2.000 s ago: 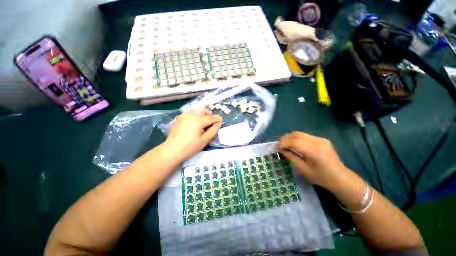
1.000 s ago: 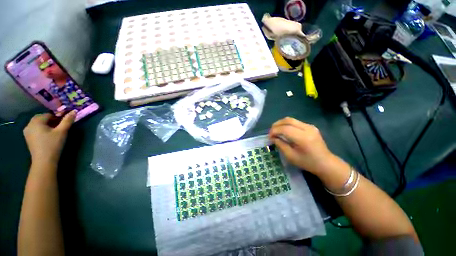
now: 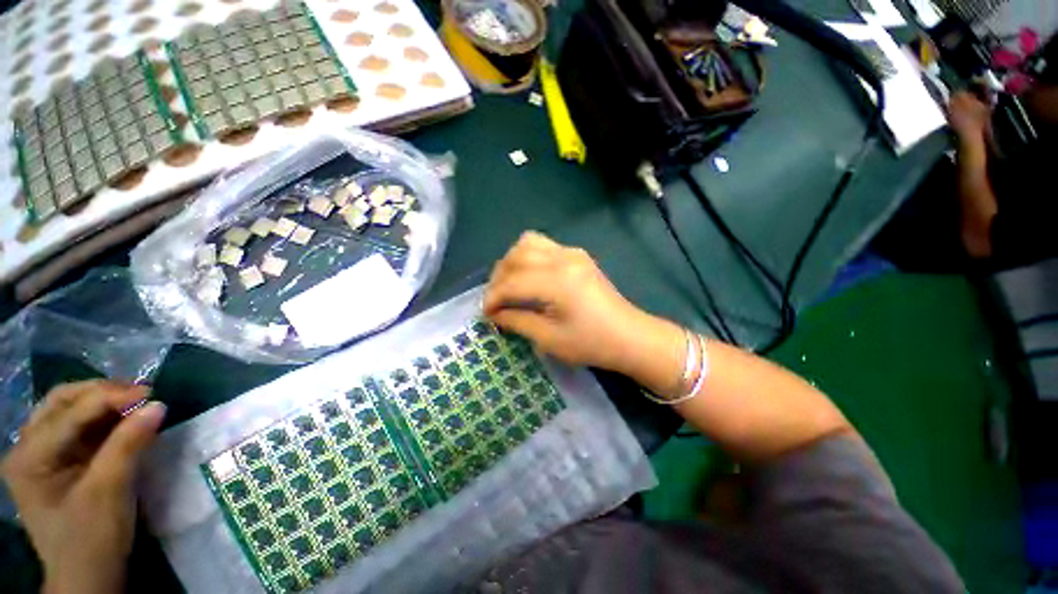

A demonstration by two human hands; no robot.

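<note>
The green PCB panel (image 3: 400, 429) lies tilted on whitish padding (image 3: 557, 493), its units mostly showing dark chips. One silver shielding can (image 3: 223, 466) sits at its top left corner. My left hand (image 3: 81, 470) is left of the panel, thumb and finger pinching a thin small piece that looks like a shielding can. My right hand (image 3: 569, 304) is at the panel's top right corner, fingers bunched; a dark line shows between them, and whether they hold anything is unclear. The clear plastic bag (image 3: 429, 232), rim in a ring, holds loose silver cans and a white label.
A silver-covered panel (image 3: 261, 70) lies on the white foam tray (image 3: 400, 87) at upper left. Tape rolls (image 3: 497, 41), a yellow stick (image 3: 562, 116) and a black box (image 3: 632, 87) with cables stand behind. A loose shield (image 3: 519, 157) lies on the mat. Another person's arm (image 3: 975, 174) shows at right.
The view has swung right and closer, so the phone is out of the picture. My left hand has moved from the phone to beside the panel. My right hand stays at the panel's corner.
</note>
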